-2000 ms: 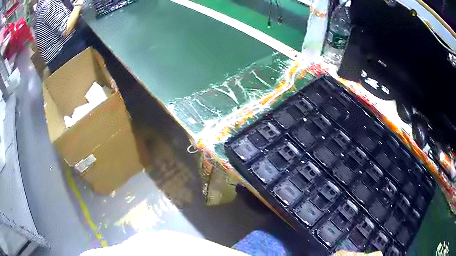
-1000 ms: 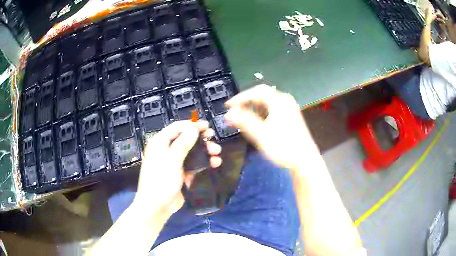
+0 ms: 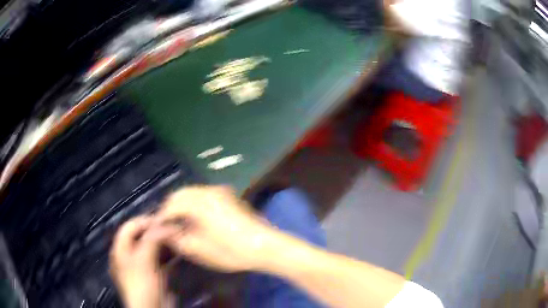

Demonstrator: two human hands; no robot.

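The view is strongly blurred. My left hand [image 3: 135, 258] is at the lower left, cut off by the bottom edge, with its fingers bent around a dark phone housing [image 3: 174, 274] that shows only as a blurred shape. My right hand [image 3: 207, 225] is beside it, its bent fingers meeting the left fingertips over the housing. Whether the right hand holds a small part or a tool is hidden by blur. The black blister tray [image 3: 90, 174] lies behind and left of the hands, its pockets smeared.
A pile of pale slips [image 3: 237, 78] and a few loose slips [image 3: 225, 161] lie on the green mat [image 3: 180, 114]. A dark tray [image 3: 354, 12] is at the top. A red stool [image 3: 414, 171] and a person's white clothing [image 3: 432, 66] are at the right.
The view has swung right, so the tray and hands appear farther left. My hands, apart a second ago, are now together. The orange strip on the housing no longer shows.
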